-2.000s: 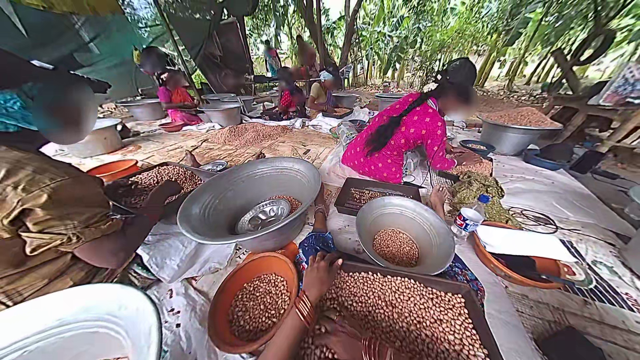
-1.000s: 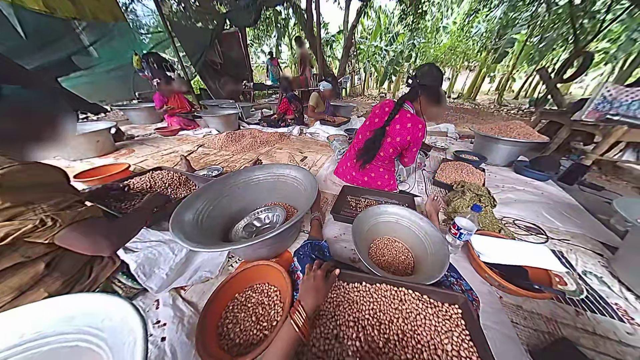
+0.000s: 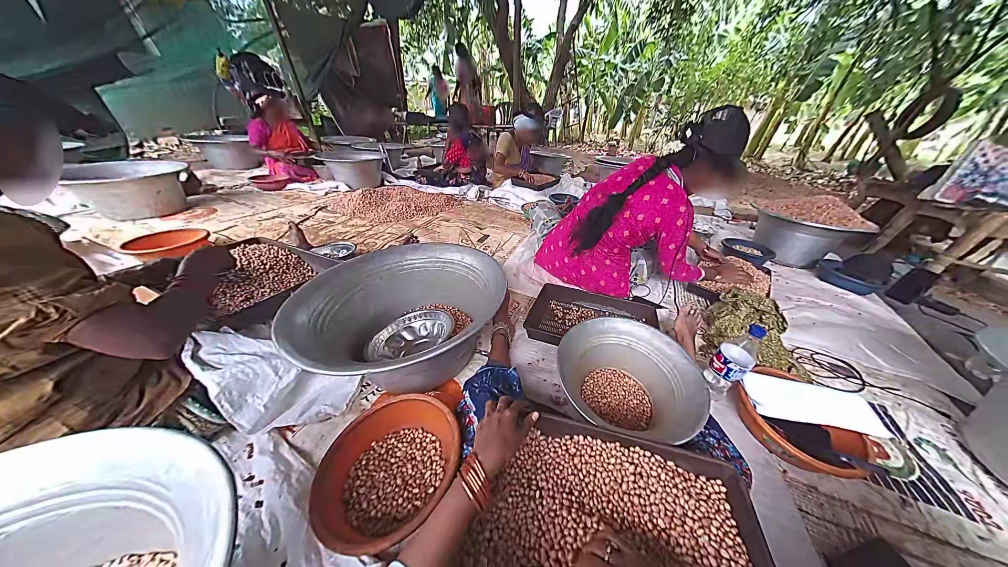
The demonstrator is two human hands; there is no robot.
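My left hand (image 3: 505, 435), with bangles at the wrist, rests palm down at the near-left rim of a dark tray (image 3: 713, 465) filled with tan nuts or seeds. Its fingers are spread, with nothing visible in them. Only part of my right hand (image 3: 610, 550) shows, low over the nuts at the bottom edge; its fingers are unclear. Left of my left wrist stands an orange bowl (image 3: 321, 492) partly filled with the same nuts. A round metal basin (image 3: 579, 358) holding more nuts sits at the tray's far edge.
A large metal basin (image 3: 315, 323) contains a smaller metal bowl (image 3: 405, 335). A white basin (image 3: 224, 504) stands lower left. Beyond are a slotted tray (image 3: 539, 323), a person in pink (image 3: 622, 228) and a plastic bottle (image 3: 732, 360). Another person's arm (image 3: 150, 323) is at left.
My right hand was over the nuts two seconds ago, out of view one second ago, and now shows at the bottom edge. The person in pink has bent forward. My left hand stays near the rim.
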